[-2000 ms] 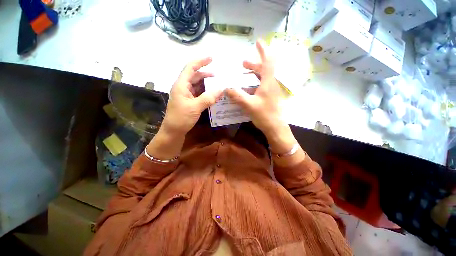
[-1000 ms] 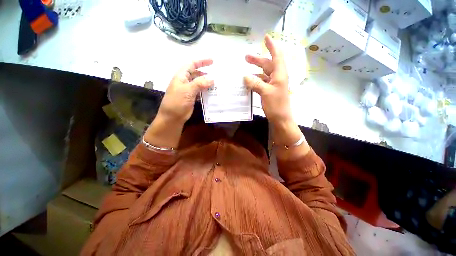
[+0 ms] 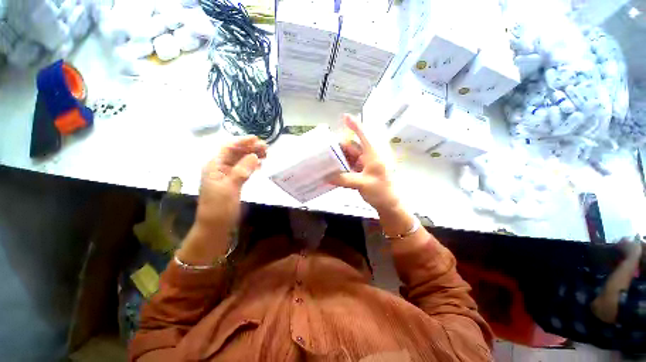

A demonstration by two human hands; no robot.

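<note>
A white retail box [image 3: 306, 174] with fine print on its face is tilted over the table's front edge. My right hand [image 3: 367, 170] grips its right side, with the thumb on the near face and the fingers behind. My left hand [image 3: 232, 170] is to the left of the box, raised and apart from it, with fingers curled and slightly blurred. I cannot tell if something small is between its fingertips. The upper part of the box is washed out by glare.
Black cables [image 3: 244, 85] lie behind my left hand. Printed white boxes [image 3: 304, 53] stand at the rear. More boxes [image 3: 443, 134], a bag of white pieces [image 3: 574, 85] and loose pieces are right. A blue tape dispenser [image 3: 55, 88] is left. Another person's arm [image 3: 618, 283] shows lower right.
The view has shifted, showing more of the table's rear. My left hand has let go of the box and moved left. The box has turned and tilted in my right hand.
</note>
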